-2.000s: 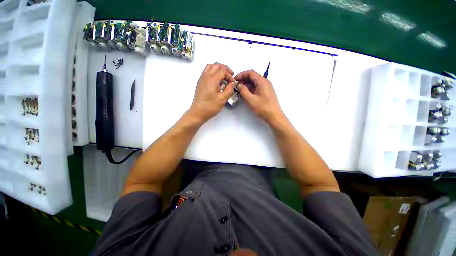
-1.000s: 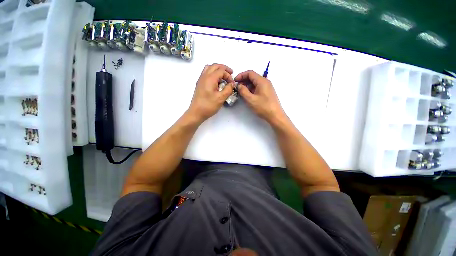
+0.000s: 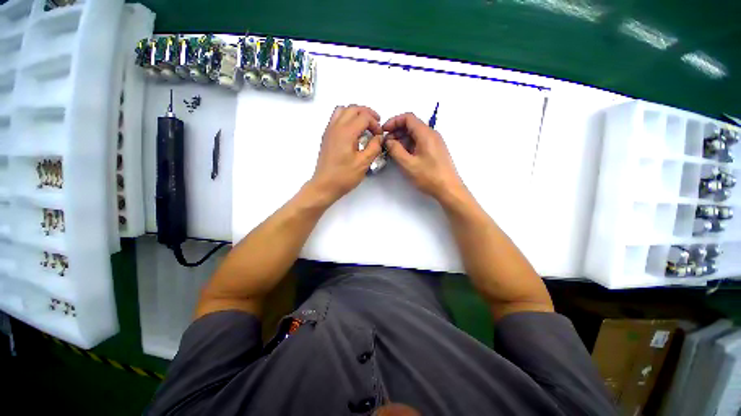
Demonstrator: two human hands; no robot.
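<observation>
A small silvery metal housing (image 3: pixel 377 164) is held between my two hands over the white work sheet (image 3: pixel 390 231). Its lower end shows below the fingertips; the rest is hidden by the fingers. My left hand (image 3: pixel 345 149) grips it from the left with thumb and fingers. My right hand (image 3: pixel 420 152) has its thumb and forefinger pinched at its right upper side; what lies between those fingertips is too small to tell. Both hands are bare. A slim dark pen-like tool (image 3: pixel 434 116) lies just behind my right hand.
A black electric screwdriver (image 3: pixel 170 180), a slim dark tool (image 3: pixel 215 154) and tiny screws (image 3: pixel 192 103) lie at left. Assembled units (image 3: pixel 276 67) stand at back left. White compartment trays flank the bench, left (image 3: pixel 89 162) and right (image 3: pixel 605 195). A cardboard box (image 3: pixel 630 361) is below right.
The silvery housing has turned slightly between my fingertips. My hands and arms have stayed in nearly the same place.
</observation>
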